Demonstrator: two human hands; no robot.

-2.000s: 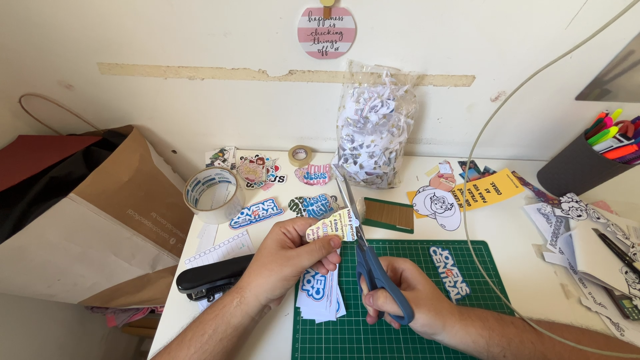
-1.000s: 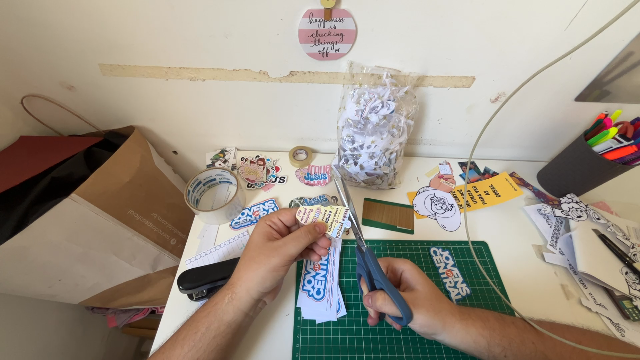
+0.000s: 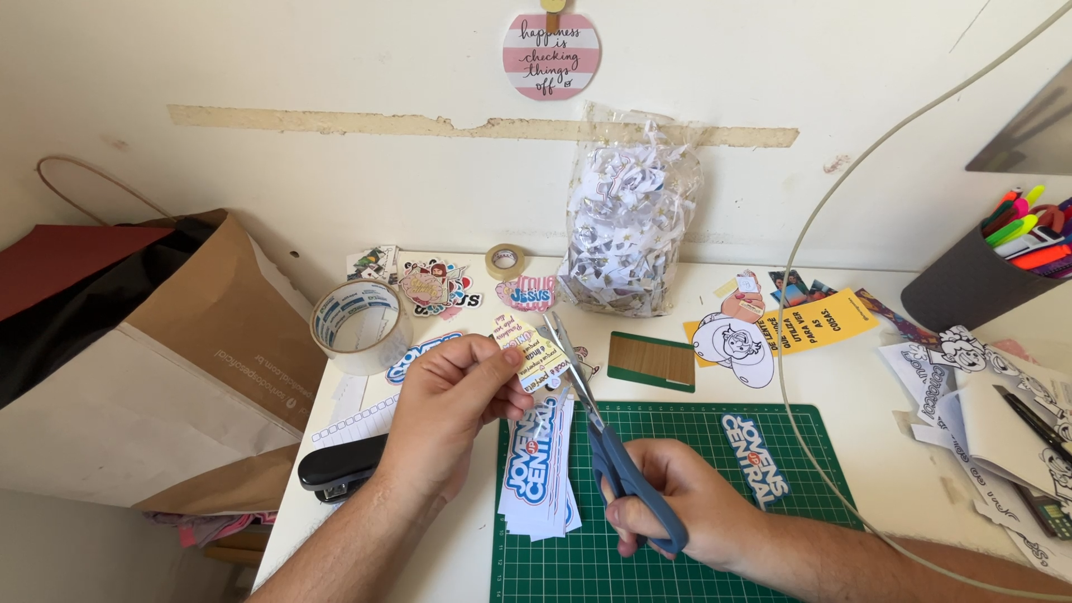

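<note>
Between its thumb and fingers, my left hand [image 3: 456,402] pinches a small printed paper cutout [image 3: 529,356] with coloured lettering. My right hand [image 3: 682,498] has its fingers through the handles of blue-handled scissors [image 3: 630,486], whose blades point up and away, parted around the cutout's right edge. Below both hands lies a green cutting mat [image 3: 670,569]. A stack of printed paper strips [image 3: 540,481] with blue lettering rests on the mat's left part, and one lettered sticker [image 3: 754,461] lies on its right.
A black stapler [image 3: 339,465] and a wide roll of clear tape [image 3: 356,327] are at the left. Behind stand a plastic bag of paper scraps [image 3: 632,226] and a masking tape roll [image 3: 505,261]. A dark pen cup [image 3: 963,276] and loose papers are at the right; a thin cable crosses the view.
The cutout in my left hand has turned, and its printed lines now slant differently. The scissors stay in my right hand in nearly the same place.
</note>
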